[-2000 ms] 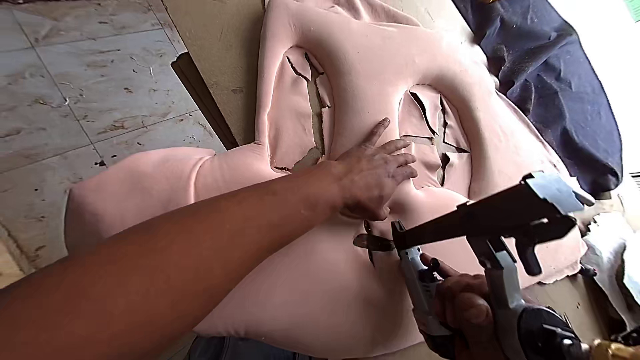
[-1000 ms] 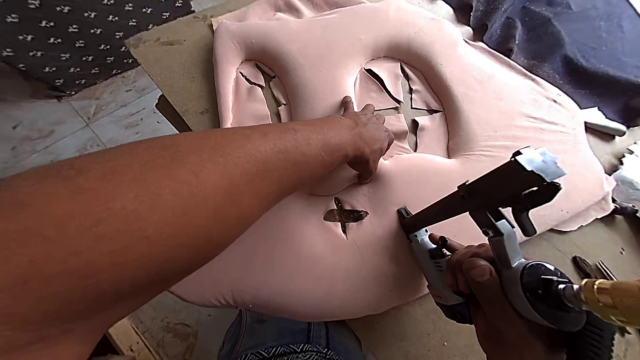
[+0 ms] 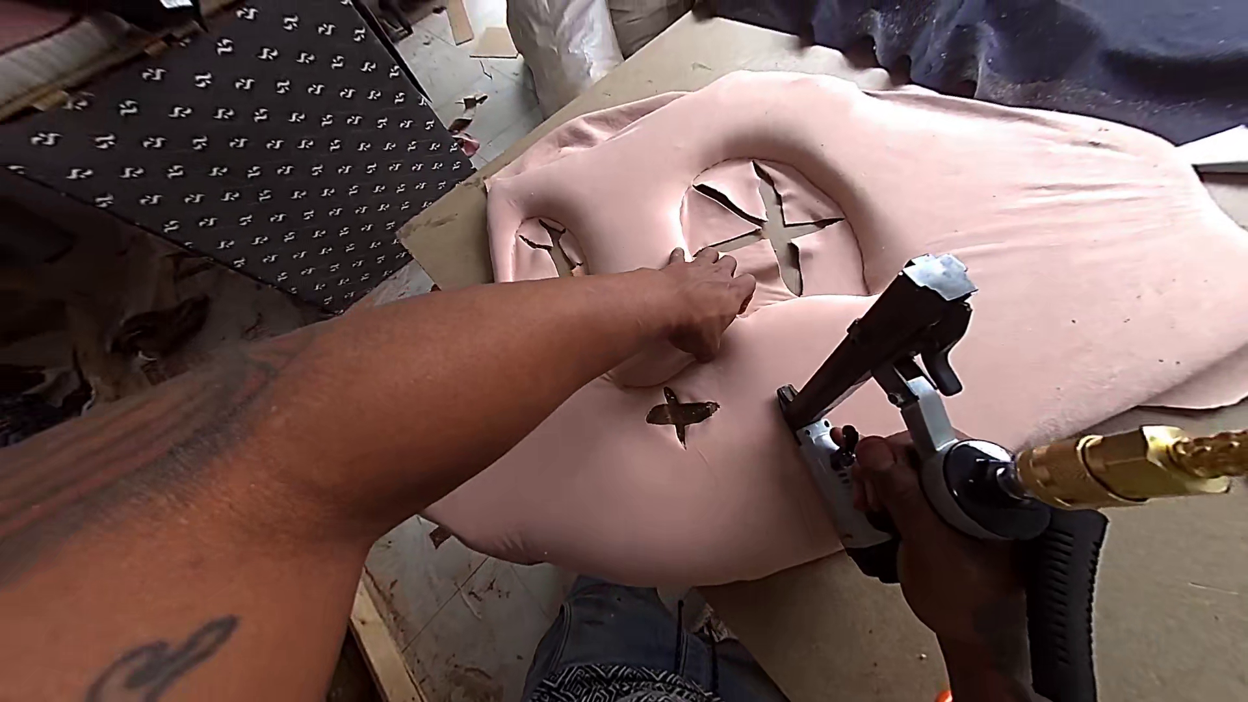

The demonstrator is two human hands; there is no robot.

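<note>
A padded panel covered in pink fabric lies across a board, with cuts in the fabric at its recessed openings and a small cross-shaped cut near the front. My left hand presses on the fabric between the two recesses, its fingers at the lower left edge of the larger one. My right hand is closed around a pneumatic staple gun with a black magazine and a brass air fitting. The gun's nose is over the fabric, right of the small cross-shaped cut; whether it touches is unclear.
The brown board supports the panel. Dark blue cloth lies along the far side. A patterned black fabric-covered surface stands at the upper left, near a white sack. Scraps lie on the tiled floor.
The view has shifted and turned, bringing the patterned black surface further into sight. My left hand remains on the fabric, and my right hand still holds the staple gun.
</note>
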